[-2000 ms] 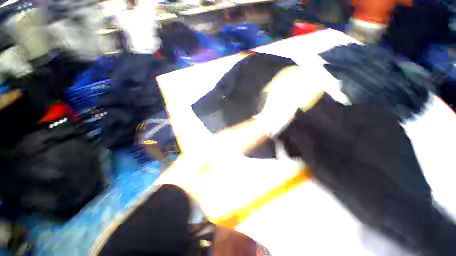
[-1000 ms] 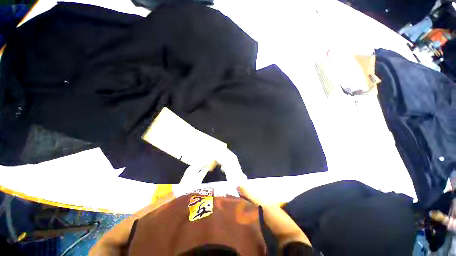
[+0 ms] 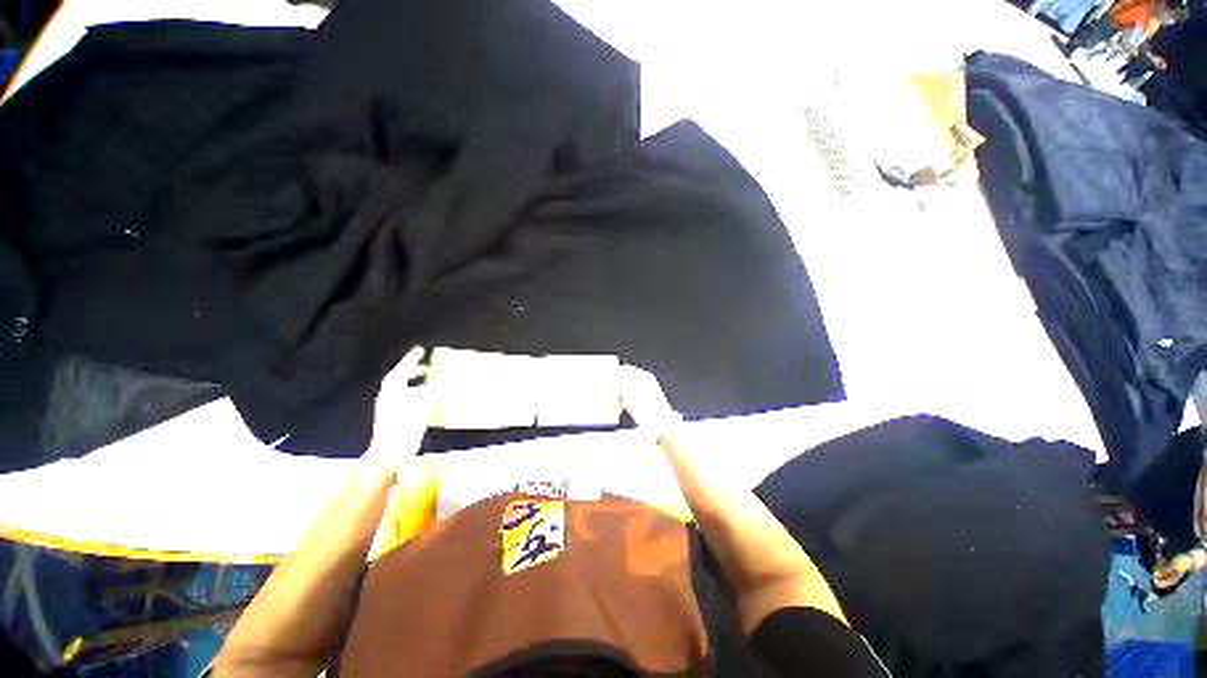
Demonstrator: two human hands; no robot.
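A cream rectangular template card (image 3: 527, 388) lies level along the near edge of the black garment (image 3: 569, 252), close in front of my apron. My left hand (image 3: 401, 401), in a white glove, holds the card's left end. My right hand (image 3: 646, 401), also gloved in white, holds its right end. A thin dark strip of the cloth shows below the card. Any pen in my fingers cannot be made out. The black garment spreads over the table to the left and away from me, with folds in its middle.
Black garments (image 3: 940, 543) drape over the near table edge at right. A navy garment stack (image 3: 1099, 239) lies along the right side. A ribbed pale tray (image 3: 831, 133) with brown card (image 3: 936, 106) sits at upper right. A person's hand (image 3: 1171, 570) shows at the far right edge.
The card has turned from slanted to level along the cloth's near edge. My hands have moved apart, from together at its near end to one at each end.
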